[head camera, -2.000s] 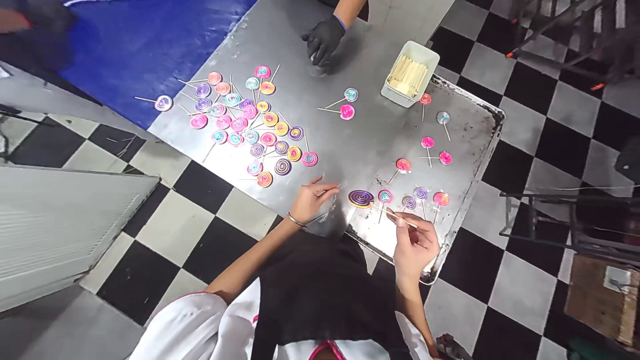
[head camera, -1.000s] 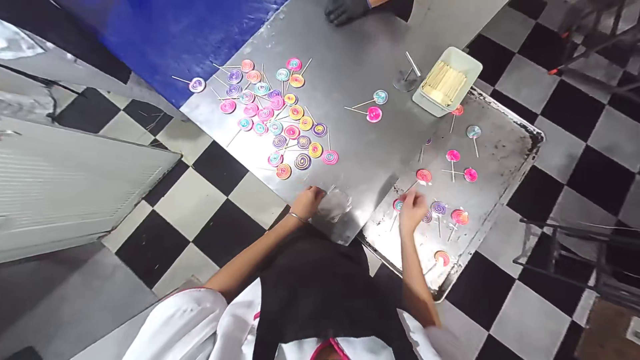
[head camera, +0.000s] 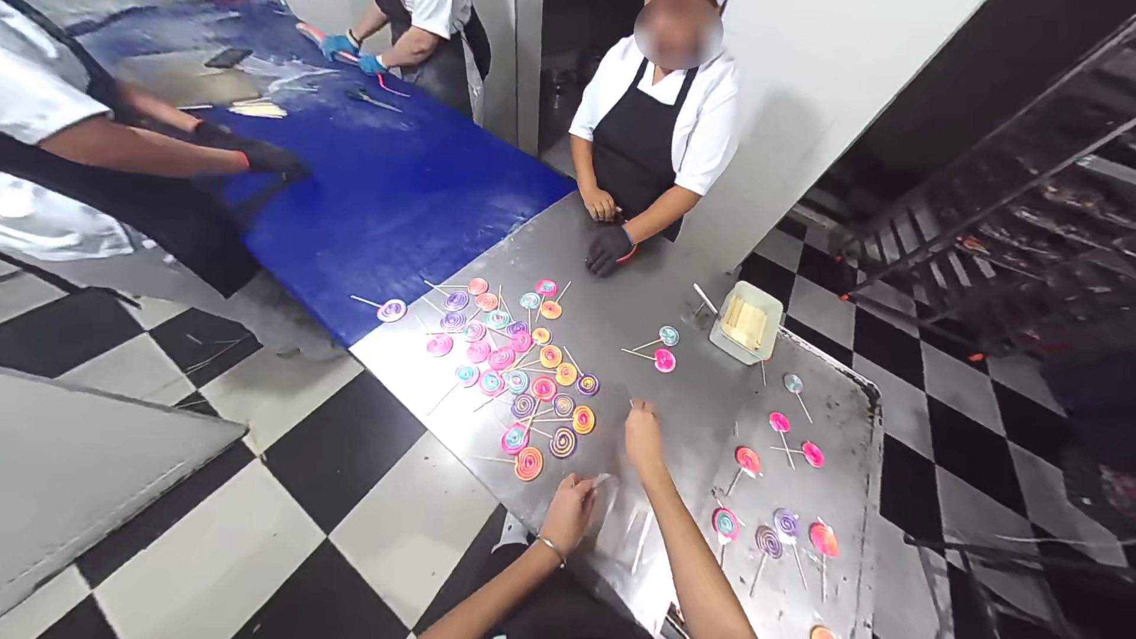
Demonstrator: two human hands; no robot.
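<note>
My left hand (head camera: 571, 510), with a bracelet at the wrist, pinches a piece of clear plastic film (head camera: 603, 486) at the table's near edge. Up and to its right, my right hand (head camera: 643, 430) hovers over the bare metal with its fingers drawn together; whether they hold something thin is unclear. Left of my hands lies a spread of swirled lollipops on sticks, among them a purple one (head camera: 563, 442) and an orange one (head camera: 529, 463). Farther off, a pink lollipop (head camera: 664, 359) and a blue one (head camera: 668, 335) lie side by side.
A metal tray (head camera: 874, 461) on the right bears several lollipops, some with wrapping. A plastic tub (head camera: 747, 321) of sticks stands behind it. Across the metal table (head camera: 586, 240) a co-worker rests a gloved hand (head camera: 609, 250). Two more co-workers are at the blue table (head camera: 399, 169).
My right hand has moved from above the tray lollipops to the table left of the tray. The view has tilted up, showing the co-workers.
</note>
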